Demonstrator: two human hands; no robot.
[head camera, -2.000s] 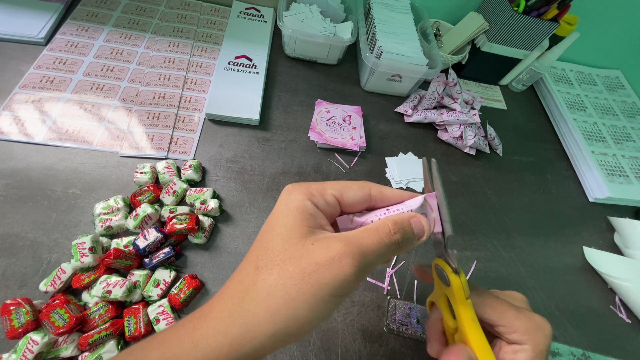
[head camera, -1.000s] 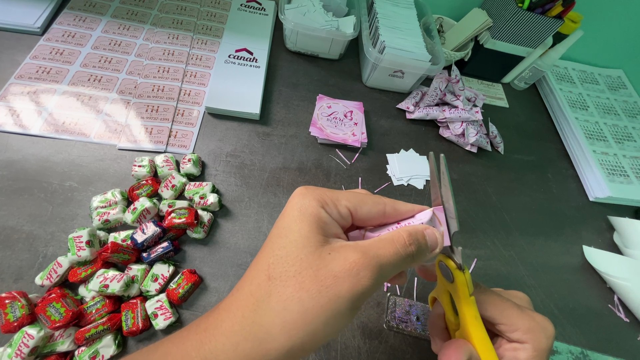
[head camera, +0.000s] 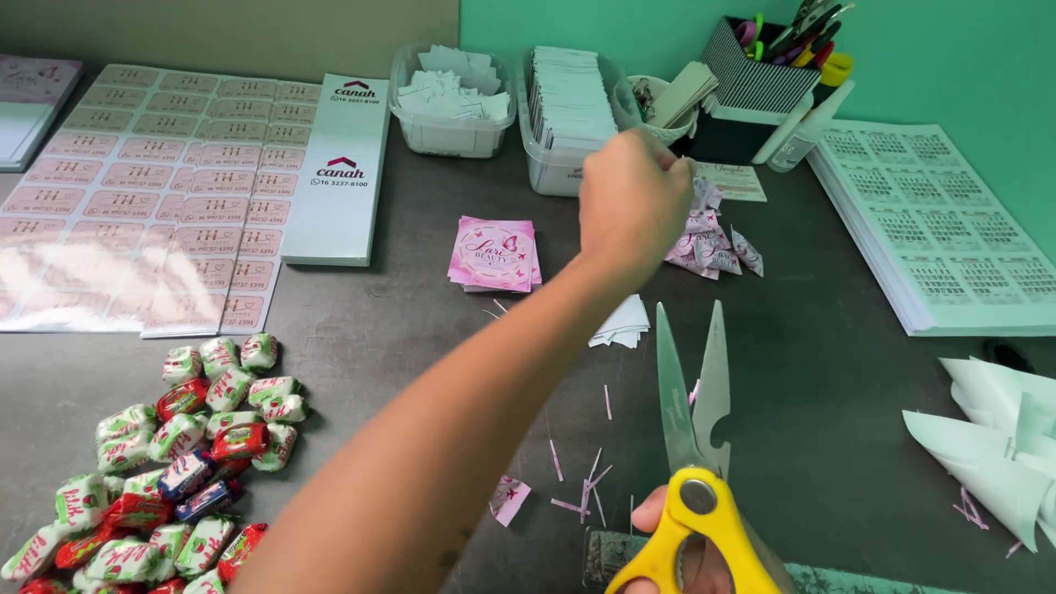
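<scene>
My left hand (head camera: 635, 202) reaches over the heap of pink paper packets (head camera: 714, 239), with its fingers at the heap's far end; whether it holds one is hidden. Low in the view, my right hand (head camera: 697, 565) grips yellow-handled scissors (head camera: 697, 495), blades apart and pointing up. A stack of square pink printed cards (head camera: 495, 256) lies left of my left forearm. White paper pieces (head camera: 624, 322) are between forearm and blades. Thin pink offcuts (head camera: 587, 495) are scattered left of the scissors, near a small pink piece of paper (head camera: 510, 500) partly behind my forearm.
Wrapped candies (head camera: 177, 478) are heaped at lower left. Sticker sheets (head camera: 132, 206) and a white pad (head camera: 337, 214) lie behind them. Plastic tubs of paper (head camera: 452, 107) and cards (head camera: 540, 165), plus a pen holder (head camera: 755, 82), stand at the back. Calendar sheets (head camera: 940, 223) and curled white paper (head camera: 982, 462) are at right.
My left hand has moved away from the blades to the packet heap. The pink packet it held at the blades is no longer there. The scissors have opened.
</scene>
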